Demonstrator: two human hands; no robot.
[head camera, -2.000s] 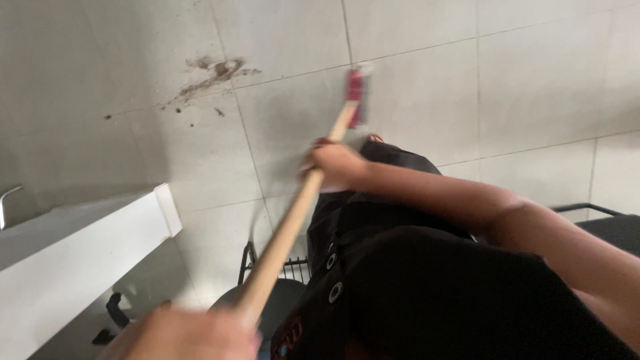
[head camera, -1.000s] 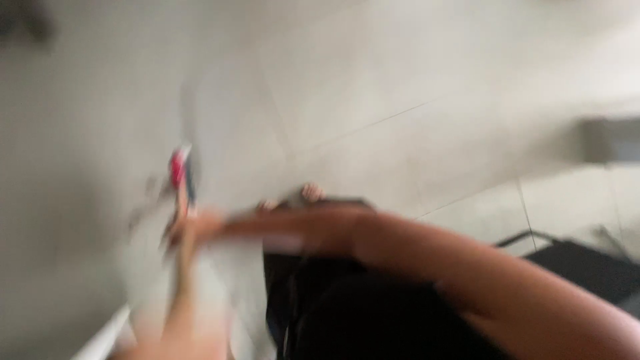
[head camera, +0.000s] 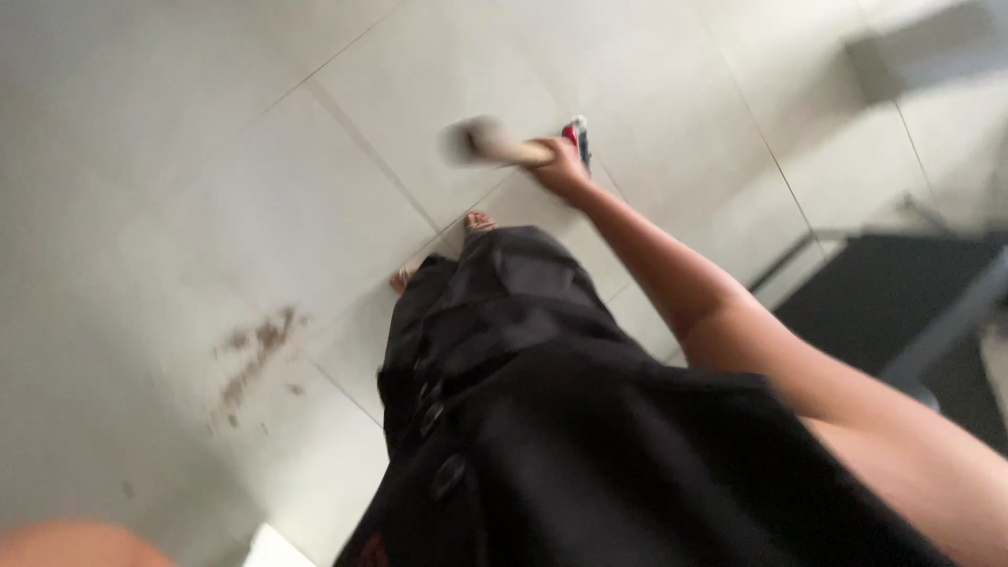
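My right hand (head camera: 559, 167) is closed around the pale wooden handle (head camera: 531, 152) of a broom, with my arm stretched forward. The near end of the handle points up and left and is blurred. Just beyond my hand shows the red broom head (head camera: 571, 138) with dark bristles, partly hidden. At the bottom left corner a blurred, rounded patch of skin belongs to my left hand or arm; its fingers cannot be made out. Brown dirt (head camera: 264, 344) lies scattered on the tiled floor (head camera: 220, 205), left of my feet.
My bare feet (head camera: 478, 221) and black clothing fill the middle. A black chair or rack (head camera: 874, 291) stands at the right. A grey block-like object (head camera: 921, 55) is at the top right. A white edge (head camera: 276, 549) shows at the bottom left.
My right hand and the broom head have moved from left of my feet to their right. My left hand was on the handle two seconds ago and is off it now. The view has shifted.
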